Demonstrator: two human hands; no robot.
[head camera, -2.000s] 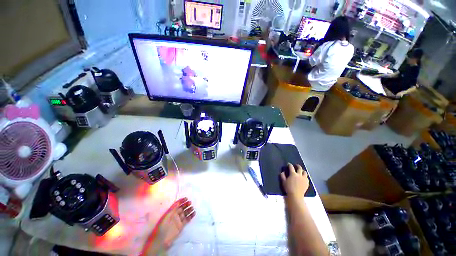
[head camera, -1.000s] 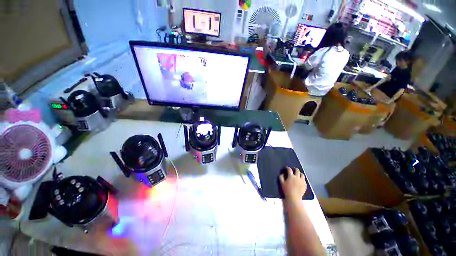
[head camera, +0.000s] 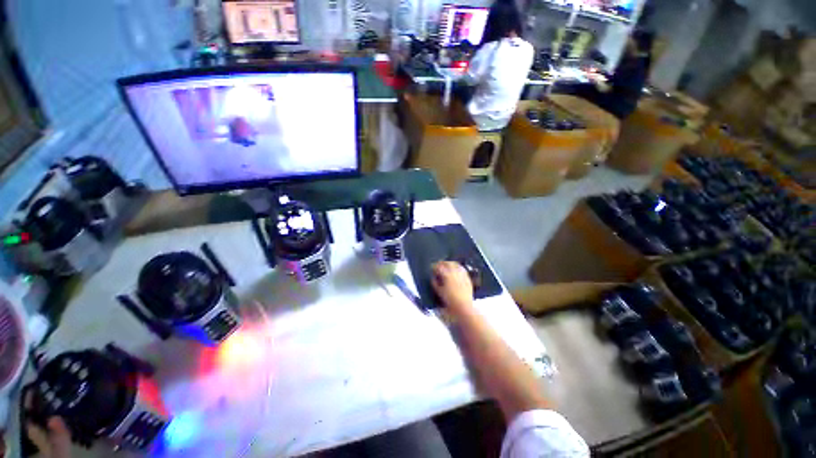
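Observation:
Four black-headed dome cameras with antennas stand on the white table. The nearest camera (head camera: 85, 394) is at the lower left, with blue light beside it. A second camera (head camera: 183, 291) glows blue and red at its base; a third (head camera: 300, 237) and fourth (head camera: 386, 224) stand farther back. My left hand (head camera: 52, 440), cut off by the lower left edge, has its fingers against the nearest camera's side. My right hand (head camera: 454, 284) rests on the mouse, mostly hidden, on the black pad (head camera: 447, 246). The monitor (head camera: 259, 130) shows a pale picture with a dark blob.
A blue pen-like tool (head camera: 410, 292) lies left of the pad. A thin pale cable curves over the table (head camera: 358, 385). Two parked cameras (head camera: 61, 224) and a fan (head camera: 9, 340) are at left. Cartons of cameras (head camera: 573, 246) stand at right. Two people (head camera: 501, 72) work beyond.
My view has turned right. My left hand has gone from over the table to the nearest camera's left side. My right hand stays at the mouse. The second camera's base has turned from red to blue.

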